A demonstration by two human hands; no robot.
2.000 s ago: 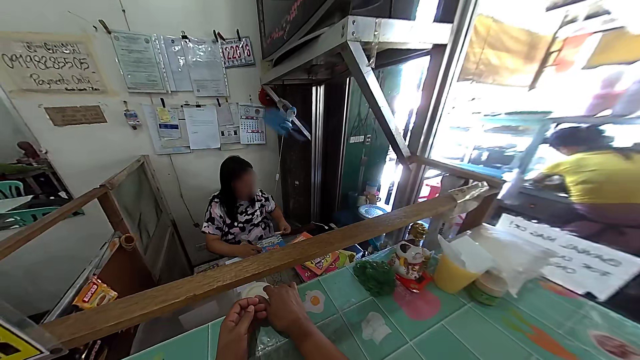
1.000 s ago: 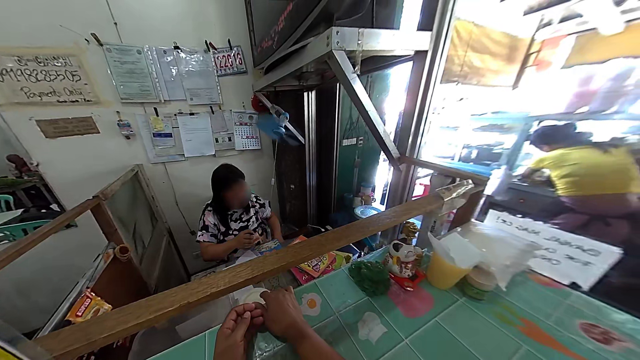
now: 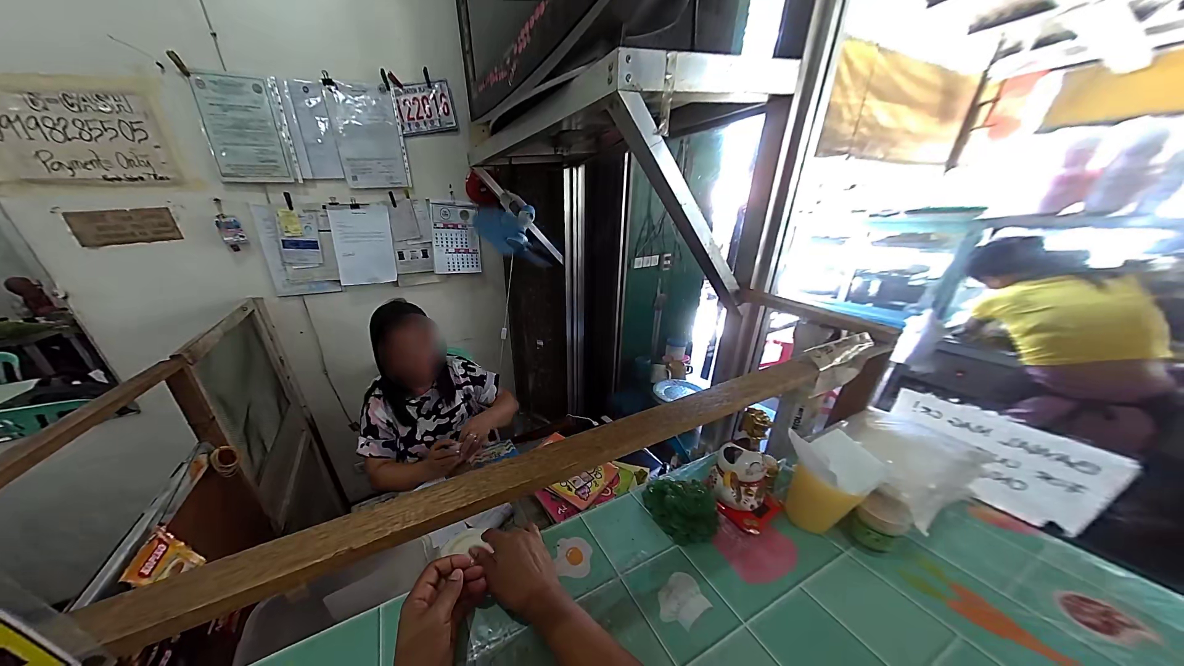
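Observation:
Both of my hands meet at the near edge of a green tiled counter, just beyond the wooden rail's lower side. My left hand [image 3: 442, 597] has its fingers bent with the thumb up, touching the right hand's fingertips. My right hand [image 3: 520, 572] pinches its fingers together beside a pale round item [image 3: 465, 544], which is partly hidden by the hands; whether either hand grips it is unclear. Clear plastic [image 3: 495, 634] lies under the right wrist.
A wooden rail [image 3: 444, 499] crosses before me. On the counter [image 3: 795, 601] stand a green beaded bundle [image 3: 681, 511], a lucky cat figurine [image 3: 740, 476], a yellow cup [image 3: 819, 499] with paper and a lidded tub [image 3: 877, 523]. A seated person [image 3: 430, 416] is behind the rail; another [image 3: 1073, 314] is outside.
The seated person's hands have come together in front of the chest, above the table. My own hands stay close together in the same place, with only small finger movement.

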